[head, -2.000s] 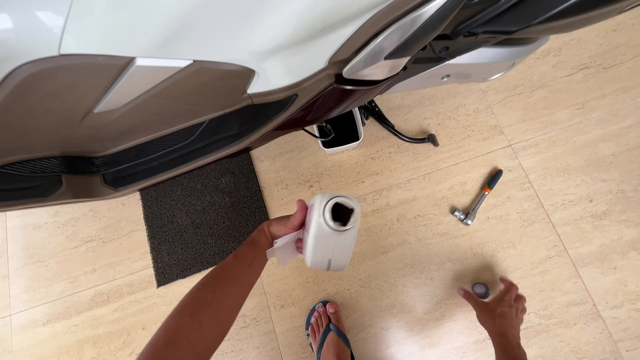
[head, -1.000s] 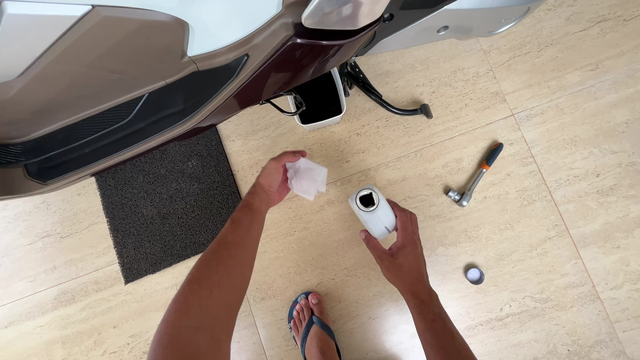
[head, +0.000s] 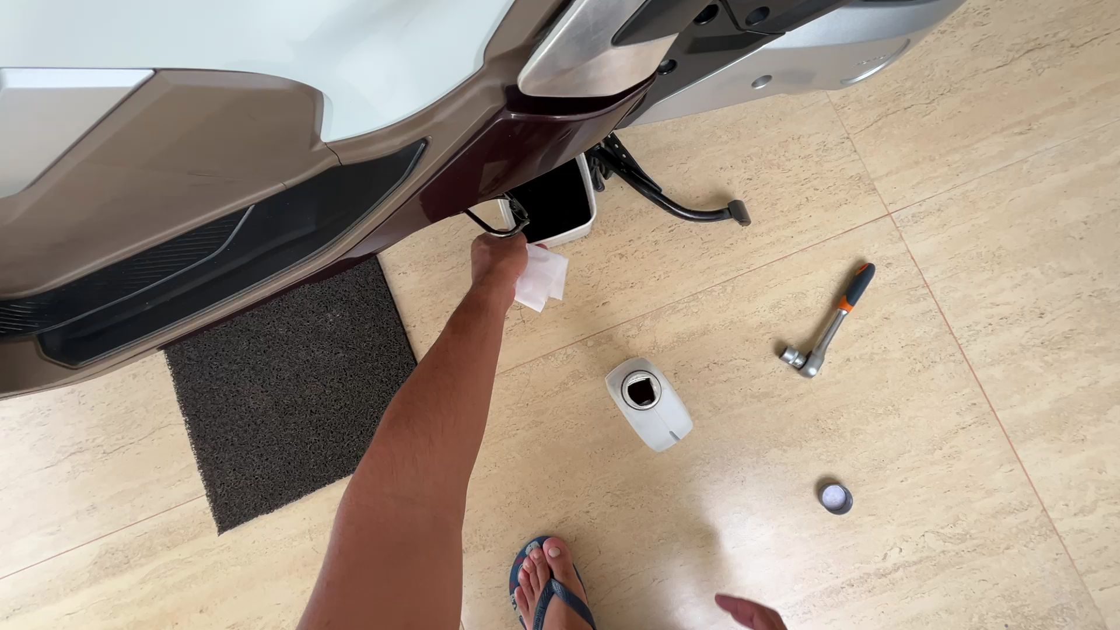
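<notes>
My left hand [head: 500,262] reaches down to the underside of the scooter and holds a folded white tissue [head: 541,278]. Its fingers are at the near edge of a white plastic container [head: 573,234] of dark liquid, by a thin black bar under the scooter. Only some fingers of my right hand [head: 750,611] show at the bottom edge, with nothing seen in them. An uncapped white plastic bottle [head: 669,420] stands on the tiles, its round mouth up. A dark round cap [head: 835,498] lies to its right, pale inside showing.
The scooter [head: 385,96] fills the upper left, its black stand [head: 674,206] reaching over the floor. A ratchet wrench [head: 831,337] with a socket lies at the right. A dark floor mat [head: 297,394] lies partly beneath the scooter. A foot in a blue flip-flop [head: 547,591] is at the bottom.
My right hand has let go of the bottle, which now stands on the floor, and has drawn back to the bottom edge. My left hand has moved with the tissue up to the container.
</notes>
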